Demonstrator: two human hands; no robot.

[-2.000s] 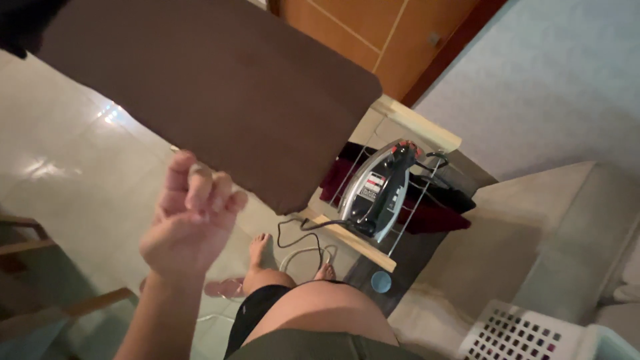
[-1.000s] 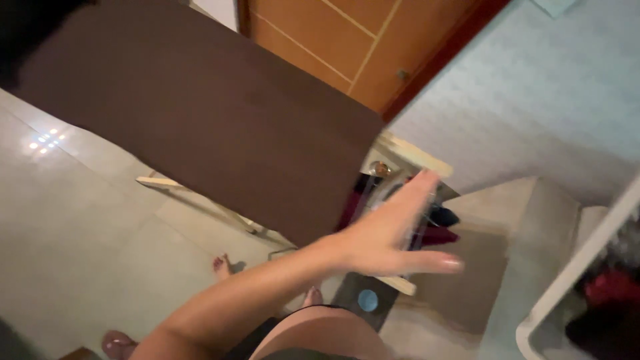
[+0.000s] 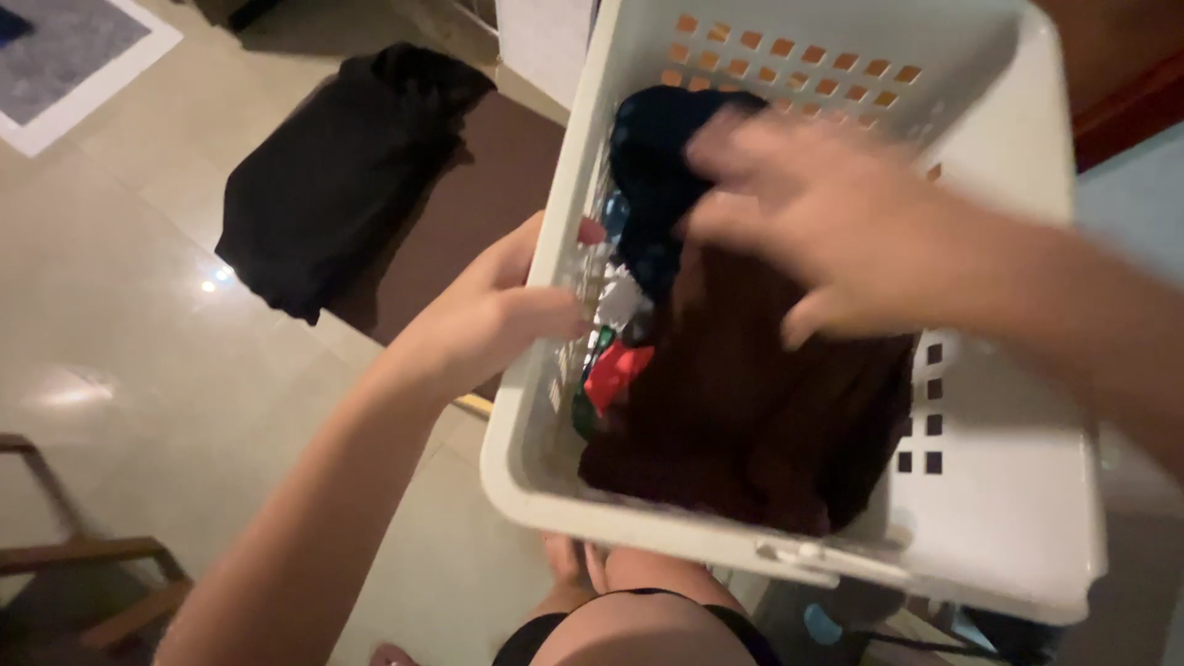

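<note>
A white plastic laundry basket (image 3: pixel 518 481) with square holes fills the middle and right of the head view. My left hand (image 3: pixel 499 310) grips its left rim, with fingers over the edge. Inside lie a dark brown cloth (image 3: pixel 740 398), a dark blue cloth (image 3: pixel 652 157), a red piece (image 3: pixel 615 375) and white bits of fabric along the left wall. Over these clothes my right hand (image 3: pixel 814 222) is blurred, its fingers spread; whether it touches them I cannot tell.
Behind the basket at the left is the brown ironing board (image 3: pixel 416 250), with a black garment (image 3: pixel 333 176) over its far end. Wooden furniture (image 3: pixel 92 555) stands at the lower left, and a grey mat with a white border (image 3: pixel 83 65) lies at the upper left.
The basket, only partly seen at the right edge earlier, is now in front of me above the board. My left hand has taken hold of its rim, and my right hand has come into view.
</note>
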